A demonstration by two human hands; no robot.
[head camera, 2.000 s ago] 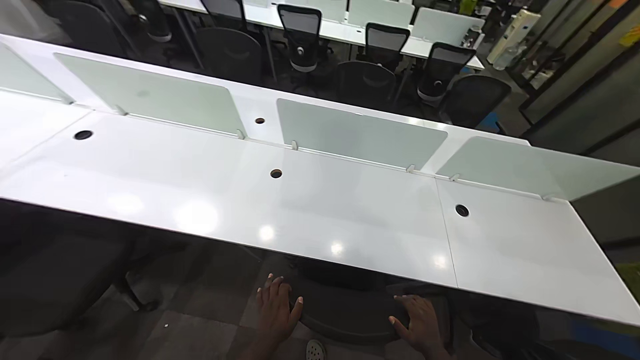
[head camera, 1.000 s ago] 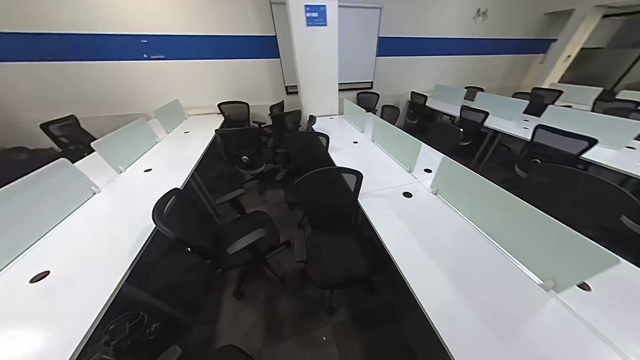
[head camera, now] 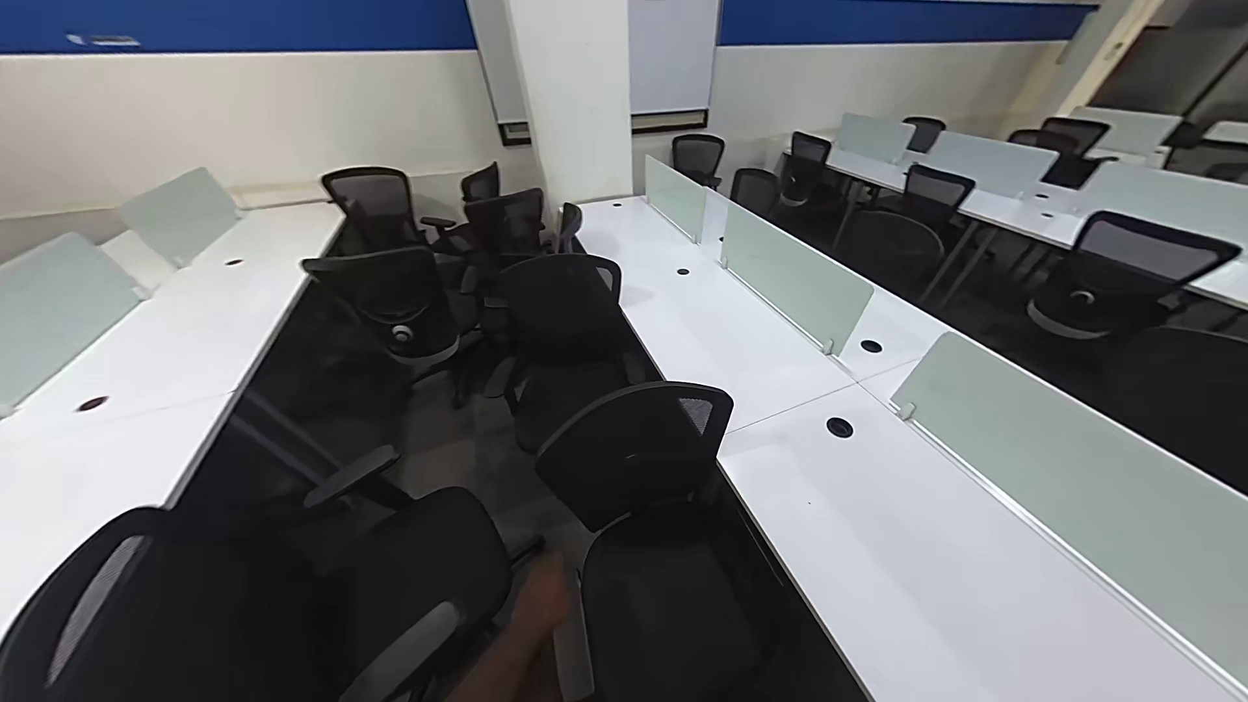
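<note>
One bare hand, which looks like my left hand [head camera: 544, 590], reaches in from the bottom edge with its forearm. It is blurred and dark, so its fingers and any hold cannot be made out. It lies between a black office chair [head camera: 429, 556] on the left and the seat of another black mesh-back chair [head camera: 673, 585] on the right. Whether it touches the armrest or seat beside it cannot be told. My right hand is out of view.
White desks [head camera: 780, 331] with frosted glass dividers [head camera: 795, 278] run along the right, and another white desk row [head camera: 244, 292] along the left. Several black chairs [head camera: 561, 312] crowd the aisle between them. A white pillar [head camera: 575, 97] stands at the far end.
The view has swung from a desk seen from above to the aisle, then moved further down it. Both hands showed two seconds ago, none one second ago; now one shows.
</note>
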